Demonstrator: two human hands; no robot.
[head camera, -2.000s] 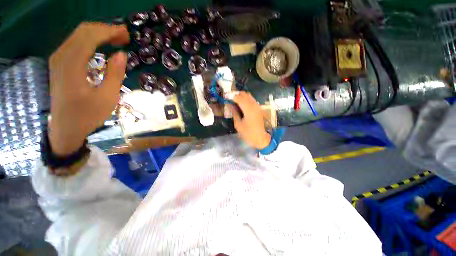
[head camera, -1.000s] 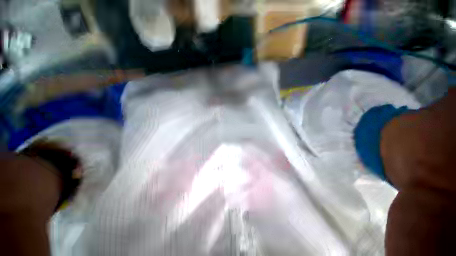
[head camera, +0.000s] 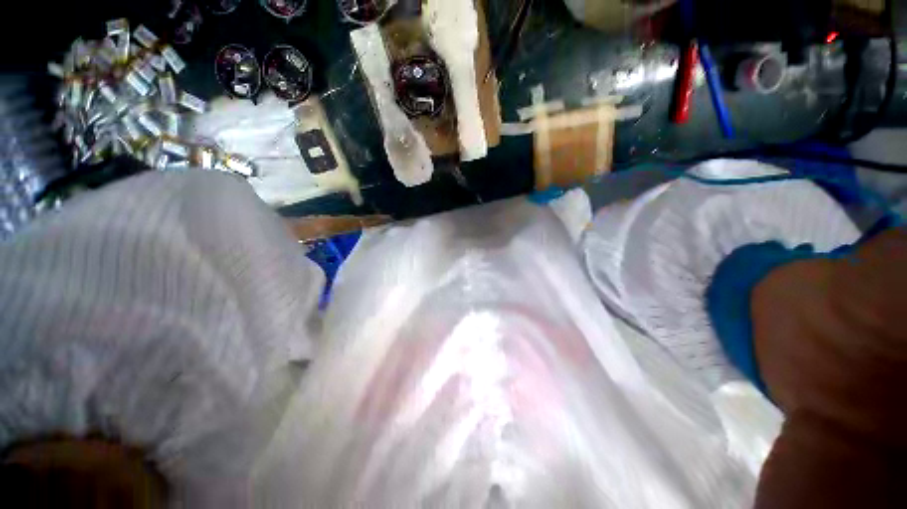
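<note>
A round dark housing (head camera: 421, 85) with a circuit board sits in the brown fixture (head camera: 410, 35) between two white padded strips. My right hand (head camera: 845, 348) is large and dark at the right edge, with a blue band at the wrist; its fingers are cut off. Only a small blurred part of my left hand or wrist (head camera: 85, 477) shows at the bottom left, beyond the white sleeve. Neither hand touches the fixture. Small silver-white blocks (head camera: 124, 89) lie heaped at the left, beside a white pad (head camera: 239, 134) with a black square piece (head camera: 317, 151).
More round housings (head camera: 287, 72) stand behind the pad. A taped cardboard piece (head camera: 575, 139) lies right of the fixture. Further right are a red pen (head camera: 684, 82), a blue pen (head camera: 715, 89) and a tape roll (head camera: 766, 72). A blue cord (head camera: 696, 177) crosses the bench's front edge.
Both hands have left the bench and come back close to me, near the picture's lower sides. The view has tipped down, then up again. The housing in the fixture is now uncovered.
</note>
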